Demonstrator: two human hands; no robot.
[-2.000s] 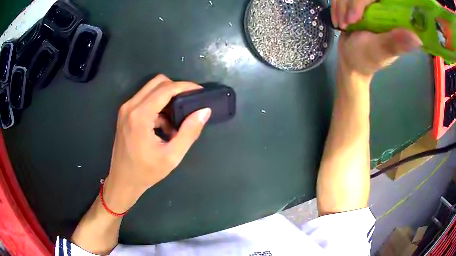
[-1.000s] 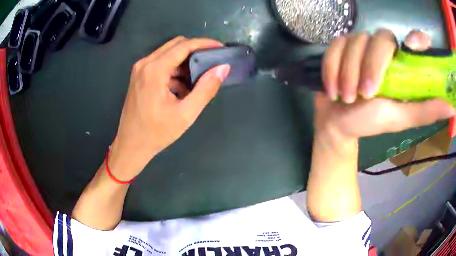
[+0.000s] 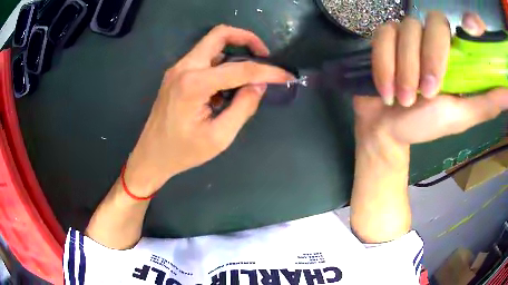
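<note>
My left hand (image 3: 195, 106) grips a black plastic housing (image 3: 283, 93), mostly hidden behind the fingers. Its index finger reaches to the silver screws (image 3: 301, 81) at the driver tip, beside the housing's right end. My right hand (image 3: 409, 72) holds an electric screwdriver (image 3: 473, 65) with a lime-green body and a black nose, pointing left at the housing. The nose is blurred, and whether the bit touches the housing cannot be told.
A round black dish (image 3: 365, 15) of silver screws is at the top. Open-faced black housings (image 3: 37, 50) cluster at the upper left. Loose screws lie on the dark-green tabletop (image 3: 223, 183). A red edge (image 3: 28, 206) runs down the left. A black cord (image 3: 445, 179) is at lower right.
The screwdriver has come from the dish to the housing's right end. My left index finger has stretched out to the screws at the tip. The view has shifted, with the dish now higher.
</note>
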